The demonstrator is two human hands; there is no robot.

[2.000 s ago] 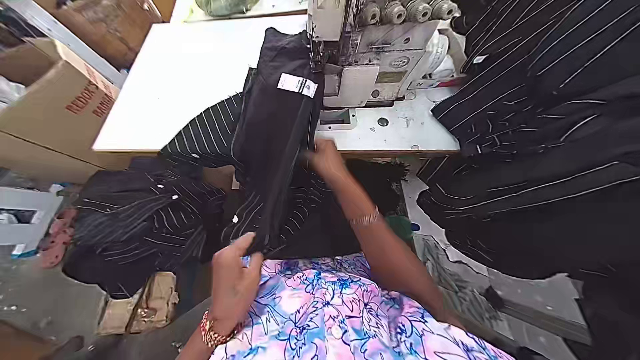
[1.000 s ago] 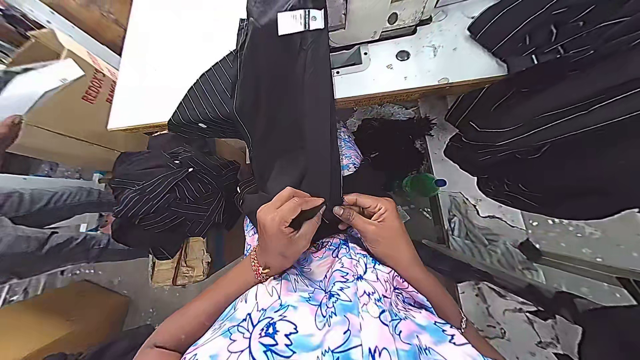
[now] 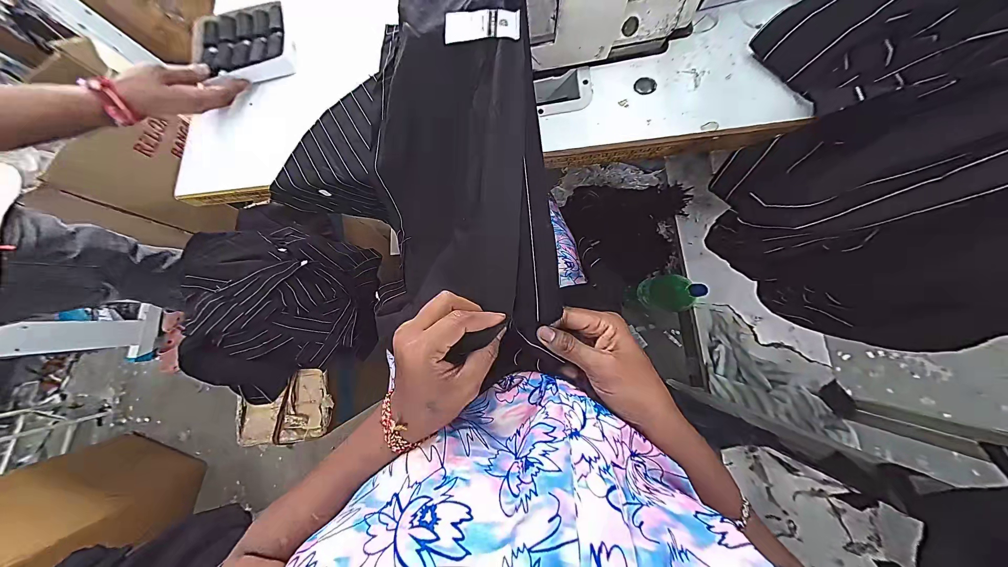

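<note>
A black pinstriped garment piece point(image 3: 465, 181) hangs from the white sewing table down to my lap, with a white label near its top. My left hand point(image 3: 445, 362) pinches a dark fabric edge between thumb and fingers. Close to its right, my right hand point(image 3: 594, 350) grips the garment's other edge beside a long pale seam line. The lower end of the cloth lies against my floral clothing, partly hidden by my hands. Behind the garment's top stands the sewing machine point(image 3: 602, 24), only its lower part in view.
At left, another person's hand point(image 3: 169, 87) is at a tray of black rolled items point(image 3: 244, 35) on the white table point(image 3: 331, 47). Dark striped garments point(image 3: 276, 307) are heaped below. More striped cloth point(image 3: 882, 173) lies at right, near a green bottle point(image 3: 668, 293). Cardboard boxes point(image 3: 102, 488) stand at left.
Both hands have come together at the garment's lower end since two seconds ago. The other person's hand has reached in over the table at left. The view has moved closer to the garment.
</note>
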